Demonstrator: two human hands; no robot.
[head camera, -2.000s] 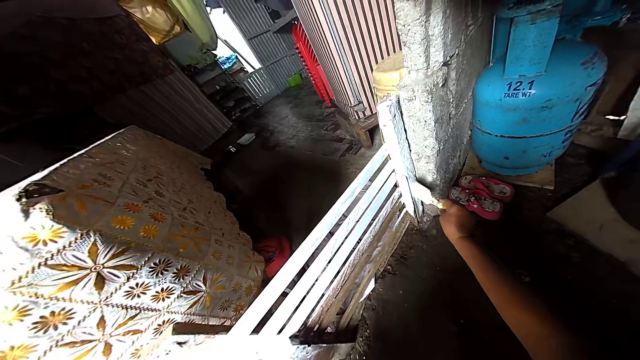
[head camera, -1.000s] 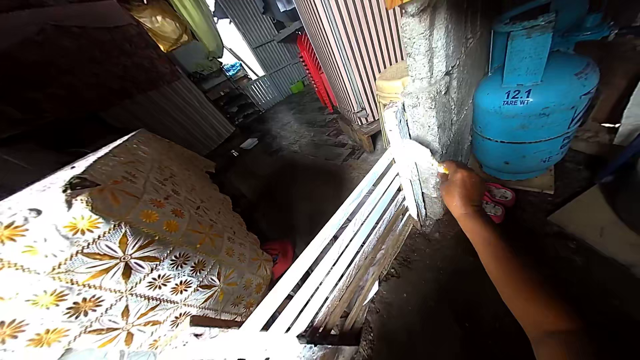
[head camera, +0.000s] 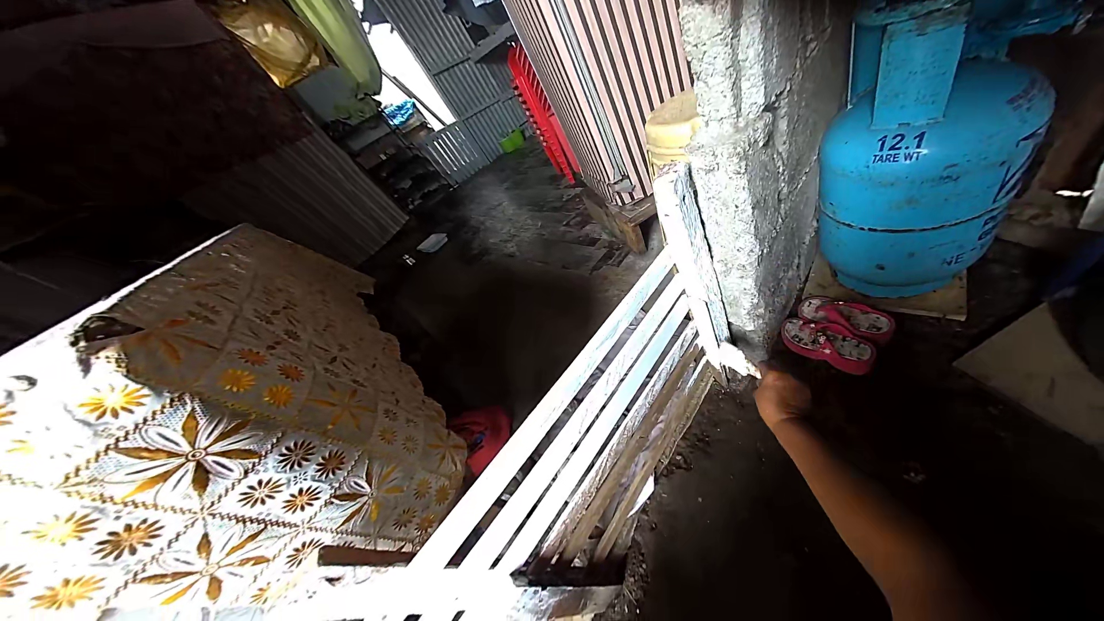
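Note:
My right hand (head camera: 783, 397) is closed around the end of a small tool with a white head, which looks like a paintbrush (head camera: 740, 360). The white head meets the lower part of the upright wooden post (head camera: 694, 250) of a slatted wooden fence or gate. White paint covers the upper slats (head camera: 561, 388), while the lower ones show brownish, bare-looking wood. Right behind the post stands a rough concrete pillar (head camera: 742, 172). My left hand is out of the picture.
A blue gas cylinder (head camera: 927, 190) stands on a board at right, with pink flip-flops (head camera: 837, 335) before it. A flower-patterned cloth (head camera: 285, 414) covers a surface at left. Stacked red plastic chairs (head camera: 543, 116) and a yellowish container (head camera: 673, 129) are farther back.
From one second ago, my right hand and the white-headed tool have moved down along the post, toward its lower end. Two seconds ago they were also low there.

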